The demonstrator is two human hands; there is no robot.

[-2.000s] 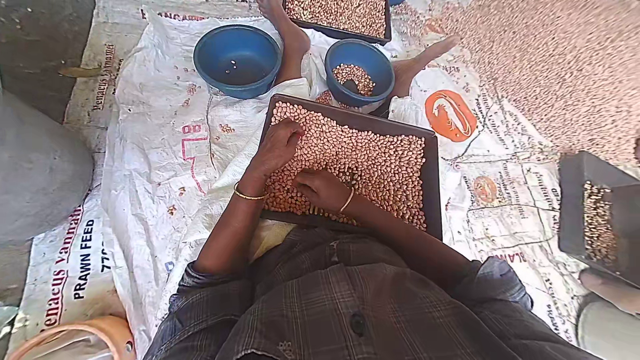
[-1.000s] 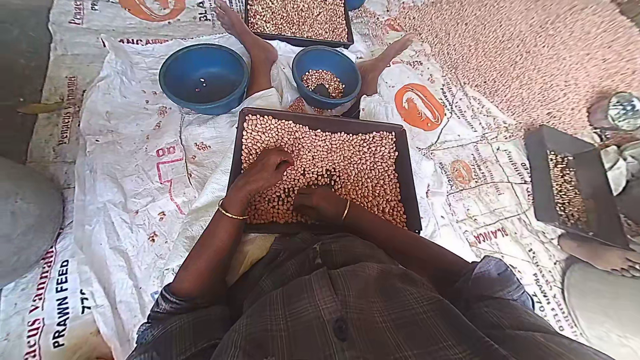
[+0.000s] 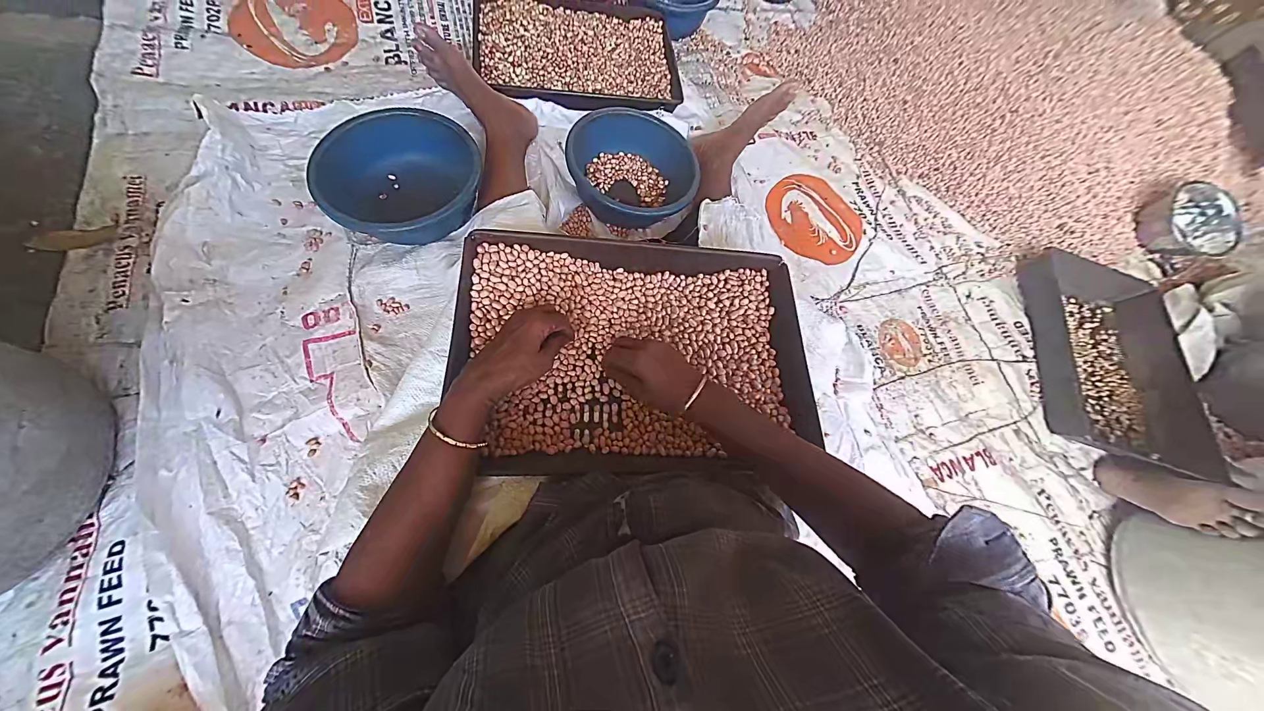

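A dark rectangular tray [image 3: 802, 395] lies before my body, covered with a layer of shelled peanuts [image 3: 652, 296]. Over its left part is my left hand [image 3: 523, 351], fingers bent down at the peanuts; whether it pinches any cannot be told. My right hand [image 3: 652, 373] is curled just to the right, its fingertips low over the middle of the tray and partly hidden. A patch of dark tray bottom shows between and below the hands. Beyond the tray stand a blue basin [image 3: 395, 212] with a few small bits and a smaller blue bowl [image 3: 632, 212] partly filled with peanuts.
Another peanut-filled tray [image 3: 581, 97] lies past my feet. A large spread of peanuts [image 3: 987, 99] covers the upper right. At right, another person's foot [image 3: 1180, 494] is beside a deep dark tray [image 3: 1165, 346]. Printed woven sacks [image 3: 247, 395] cover the ground.
Both hands have shifted slightly over the tray and stay low at the peanuts. A dark patch of tray bottom now shows below them.
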